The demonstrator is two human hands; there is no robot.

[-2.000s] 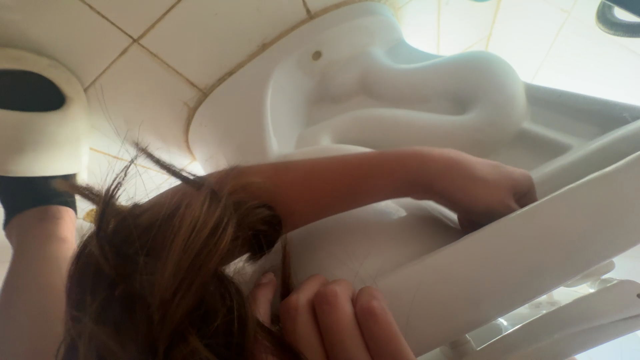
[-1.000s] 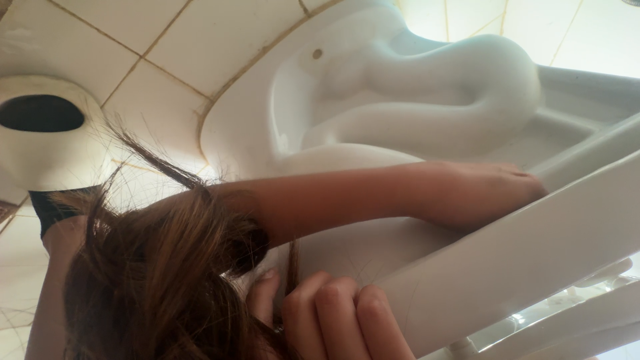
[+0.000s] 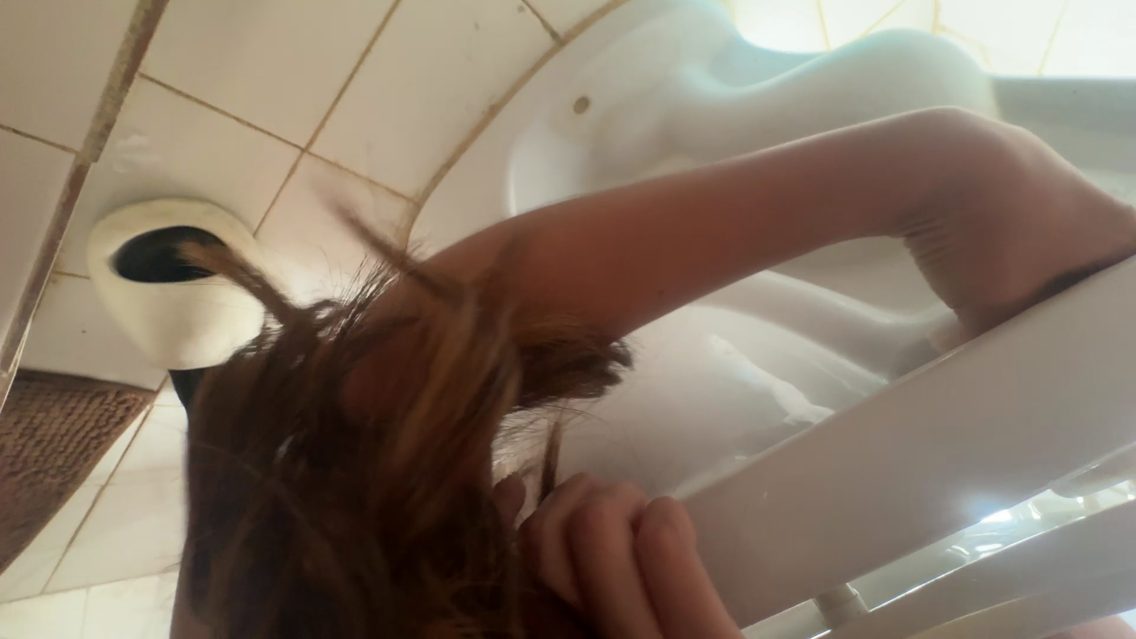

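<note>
My left forearm crosses from behind my brown hair [image 3: 426, 373] over the side of a white ceramic toilet [image 3: 852, 98]. At its end my left hand [image 3: 1021, 222] bends sharply at the wrist and reaches behind the long white rim or seat edge [image 3: 923, 435]; its fingers are hidden. At the bottom centre my right hand [image 3: 612, 541] shows only curled fingers and part of a thumb beside the near end of that edge. A thin brown lock stands between thumb and fingers; whether they pinch it is unclear. Hair covers much of both arms.
At the left is a foot in a white slipper [image 3: 169, 319] and dark sock, on pale floor tiles [image 3: 257, 80]. A brown woven mat [image 3: 53, 444] lies at the left edge. The toilet's base curves along the tiles; shiny white parts lie at the lower right.
My left wrist has bent more and the forearm now stands further from the rim. The slippered foot has shifted right and lower in view, and the brown mat shows more. My right hand has stayed about still.
</note>
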